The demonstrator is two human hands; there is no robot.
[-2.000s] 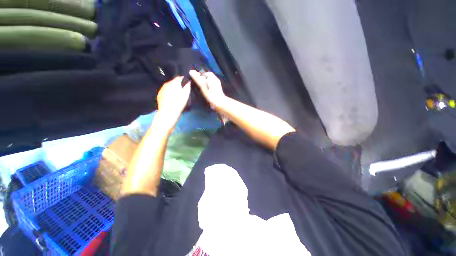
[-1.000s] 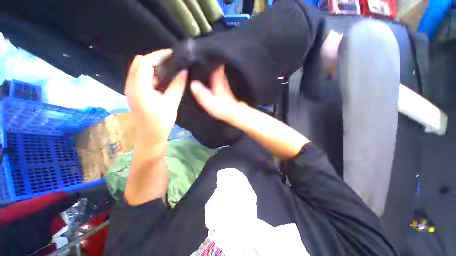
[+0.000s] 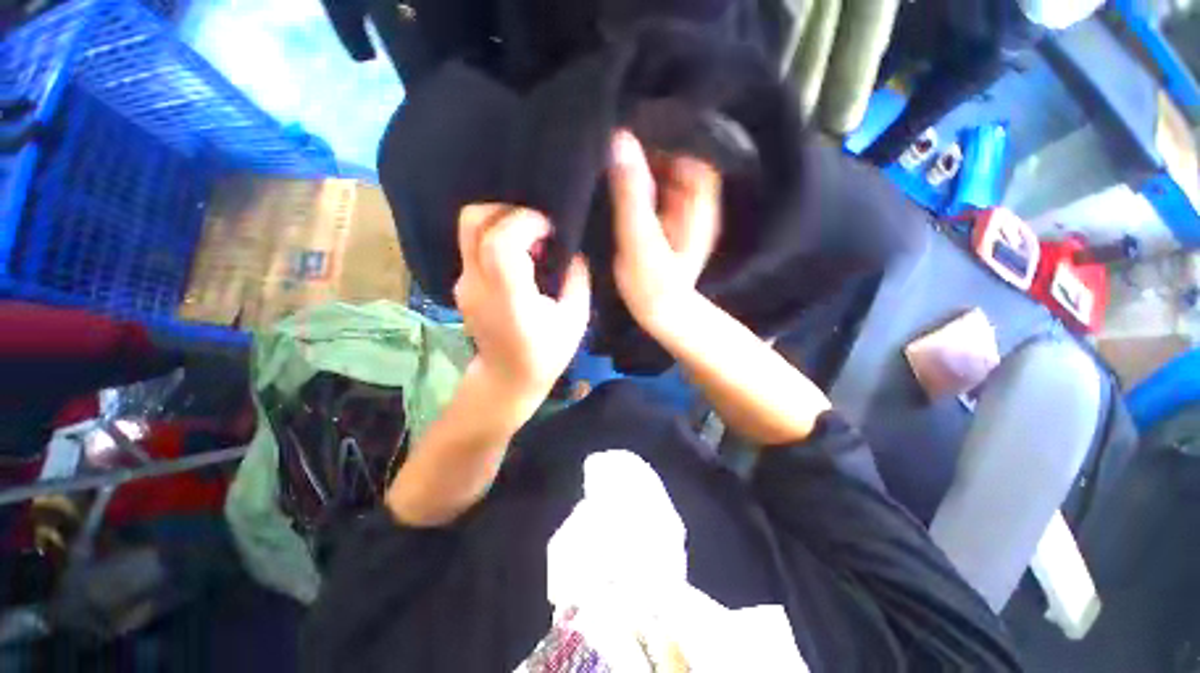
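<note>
A black garment [image 3: 487,145] is held up in front of me, bunched, with a round opening on its right part. My left hand [image 3: 520,289] grips its lower edge with curled fingers. My right hand [image 3: 658,230] is partly inside the opening, fingers raised and thumb apart against the cloth. Whether its fingers pinch the cloth cannot be told. The rest of the garment spreads right, over the edge of the ironing table.
The grey padded board [image 3: 1033,447] is at right, with a pale square piece [image 3: 954,355] beside it. Red-and-white cards [image 3: 1007,247] lie behind. A blue crate [image 3: 119,158], a cardboard box [image 3: 296,256] and a green bag [image 3: 263,487] are at left.
The view has swung right. The black garment is now raised and bunched around my hands, with its opening turned towards me. Both hands have stayed at the cloth.
</note>
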